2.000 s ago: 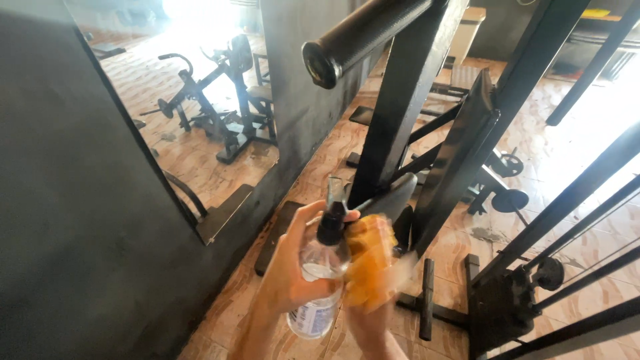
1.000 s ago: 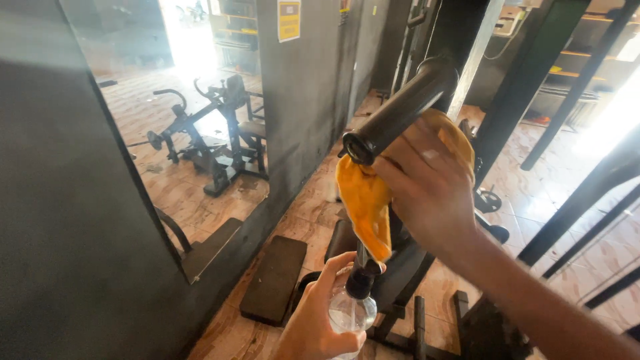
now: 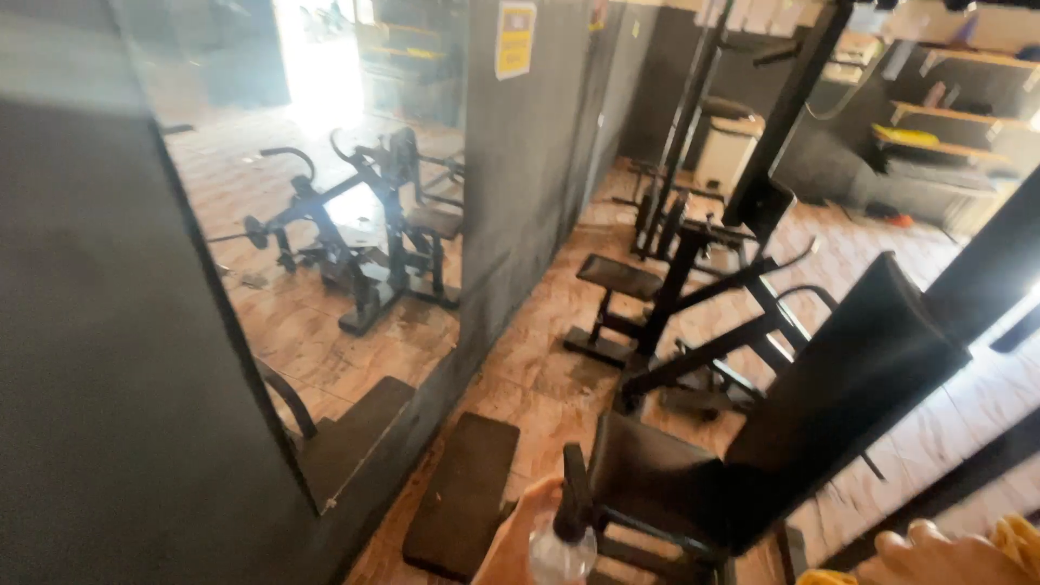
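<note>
At the bottom middle, my left hand (image 3: 520, 536) is wrapped around a clear spray bottle (image 3: 562, 556) with a black spray head (image 3: 574, 496); the lower part of the bottle is cut off by the frame edge. My right hand (image 3: 934, 556), at the bottom right corner, holds an orange-yellow cloth (image 3: 1016, 544), which shows on both sides of the fingers. Beyond the bottle are the black padded seat (image 3: 650, 471) and tilted backrest (image 3: 853, 382) of a gym machine. Neither hand appears to touch them.
On the left, a wall mirror (image 3: 357, 244) reflects exercise machines. A flat dark pad (image 3: 463, 496) lies low beside the wall. Further back stand another machine with a small seat (image 3: 619, 276), a pale bin (image 3: 727, 150) and wall shelves (image 3: 959, 114). A yellow sign (image 3: 515, 41) hangs on the wall.
One second ago my right hand held the cloth at a black bar end; it is now at the lower right, away from that bar. The view has shifted, and the bar is out of sight.
</note>
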